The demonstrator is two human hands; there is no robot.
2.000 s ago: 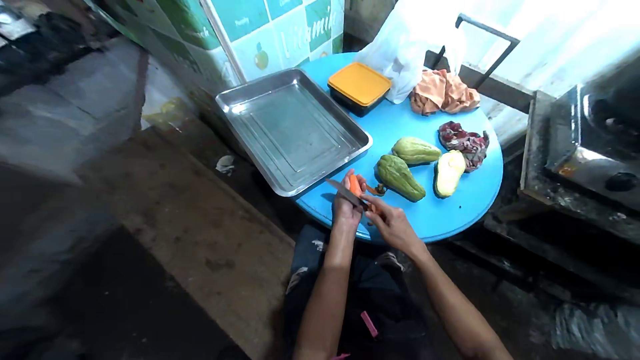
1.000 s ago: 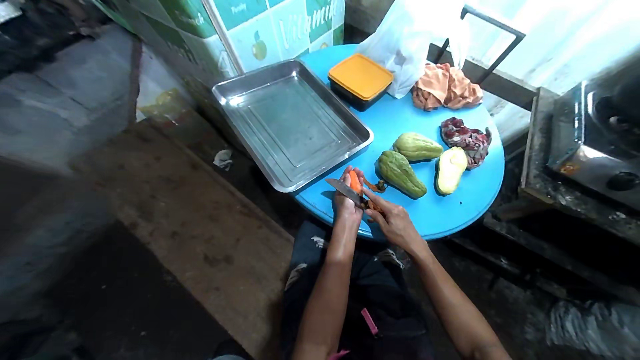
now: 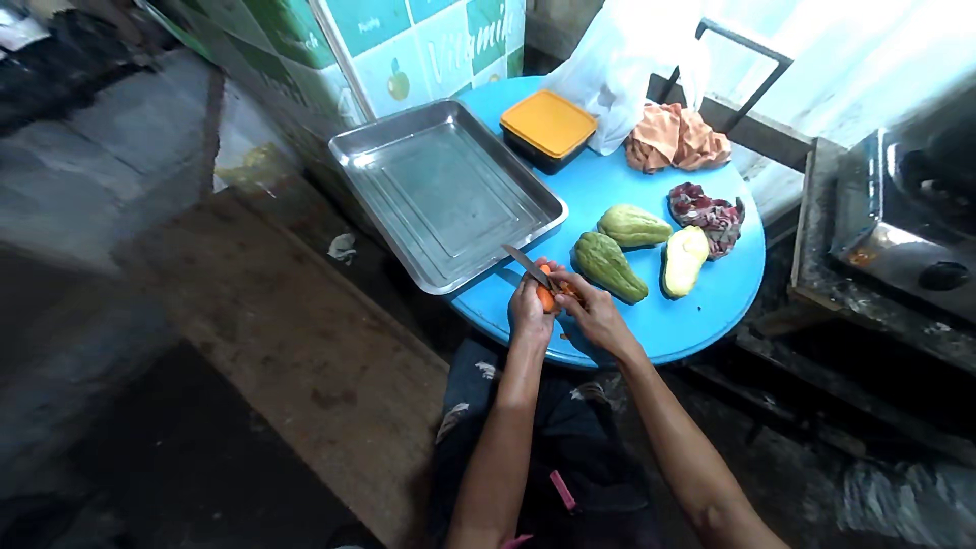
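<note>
My left hand [image 3: 531, 306] is closed around a carrot [image 3: 545, 296] near the front edge of the blue round table [image 3: 686, 335]. In my right hand [image 3: 598, 314] is a knife [image 3: 526, 264], its blade lying across the carrot and its tip pointing up and left. Orange scraps show by my right fingers. Two green chayotes, one darker [image 3: 610, 267] and one paler [image 3: 634, 226], lie just right of my hands. Beside them is a pale yellow, peeled-looking piece [image 3: 685, 261]. A large metal tray [image 3: 457, 191] rests on the table to the left of my hands.
A black container with an orange lid [image 3: 549, 122], a white plastic bag [image 3: 610, 69] and a crumpled orange cloth [image 3: 675, 137] stand at the back. Dark red, crumpled pieces [image 3: 709, 217] lie at the right. A metal stove [image 3: 907, 229] is further right; a wooden bench [image 3: 305, 343] stands left.
My hands stay at the same place by the tray's near corner, with the carrot and the knife still in them. The knife blade's angle over the carrot shifts slightly.
</note>
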